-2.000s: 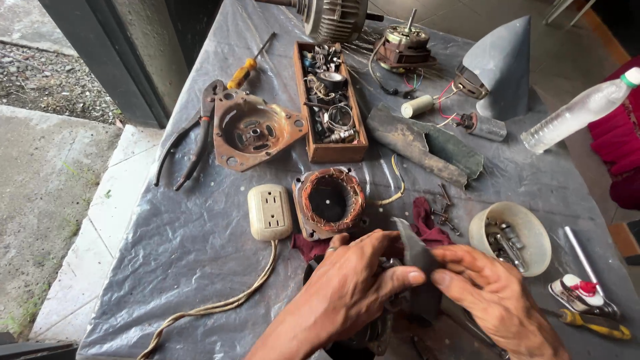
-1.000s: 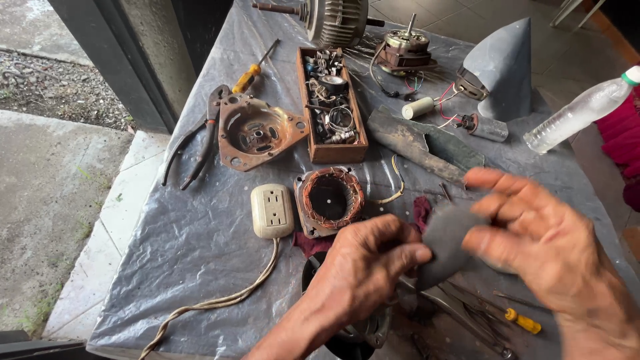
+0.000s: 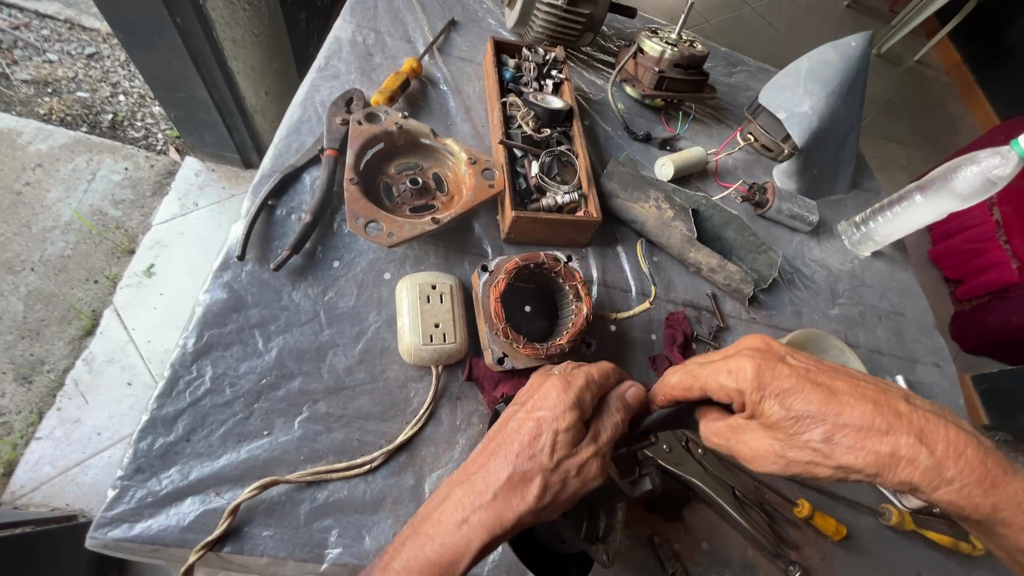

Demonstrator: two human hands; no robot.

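Note:
My left hand (image 3: 560,428) is closed over a dark metal motor part (image 3: 588,520) near the front edge, its fingers hiding what they grip. Beside it, my right hand (image 3: 768,400) pinches a dark flexible piece (image 3: 670,418), probably abrasive paper, that reaches to the left fingertips. Just behind the hands lies a motor stator with copper windings (image 3: 538,308), on its back with the bore up. A maroon cloth (image 3: 676,340) shows behind the fingers. Locking pliers (image 3: 720,488) lie under the right hand, near a yellow screwdriver handle (image 3: 820,520).
An outlet box (image 3: 432,318) with a twisted cord lies left of the stator. Behind are a rusty end bell (image 3: 416,180), long-handled pliers (image 3: 316,180), a wooden box of parts (image 3: 552,228), a small motor (image 3: 664,64), a curved metal sheet (image 3: 688,224) and a plastic bottle (image 3: 932,196).
My right hand, raised a second ago with the grey sheet visible between both hands, has come down next to my left hand. The sheet now shows only as a dark strip between the fingers.

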